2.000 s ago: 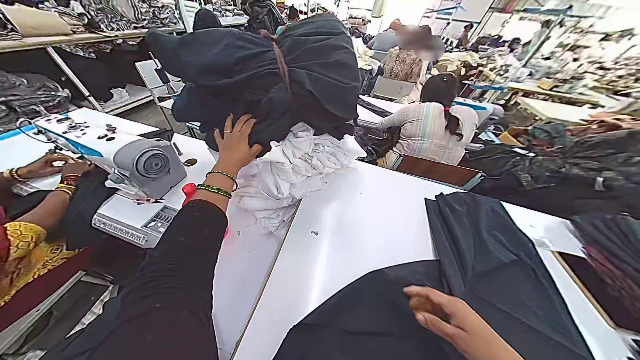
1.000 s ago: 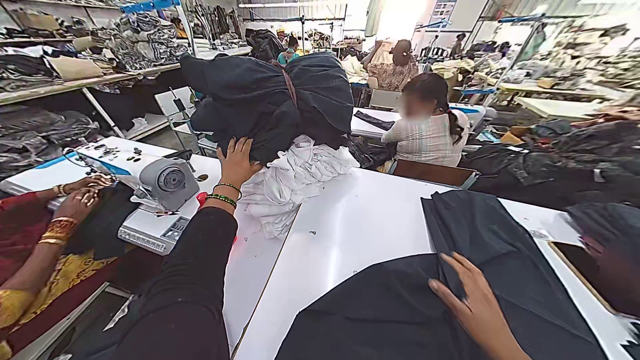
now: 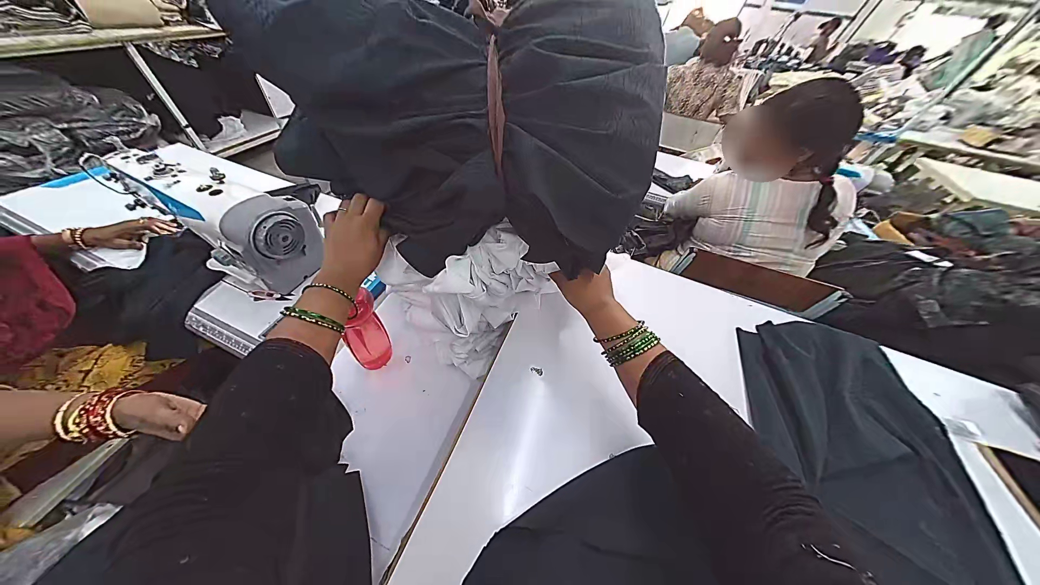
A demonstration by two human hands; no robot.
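A large tied bundle of dark cloth (image 3: 422, 106) fills the upper middle of the view, with a cloth strip round its middle. My left hand (image 3: 355, 236) grips its lower left side, and my right hand (image 3: 587, 288) is at its lower right edge, the fingers partly hidden under the cloth. Crumpled white fabric (image 3: 479, 301) lies below the bundle on the white table (image 3: 569, 406). Near my left wrist is a red translucent plastic object (image 3: 370, 333). One dark cloth piece (image 3: 845, 406) lies right of my right arm, another (image 3: 593, 520) at the table's near edge.
At left stands a sewing machine (image 3: 260, 231), with a co-worker's hands (image 3: 134, 233) close by on dark cloth. Another person (image 3: 772, 179) sits beyond the table at right, beside a brown board (image 3: 756, 280). A gap between tabletops runs toward me.
My right hand has left the dark cloth on the table and moved to the bundle's lower right. The bundle now appears larger and higher in view. My left hand stays on its lower left.
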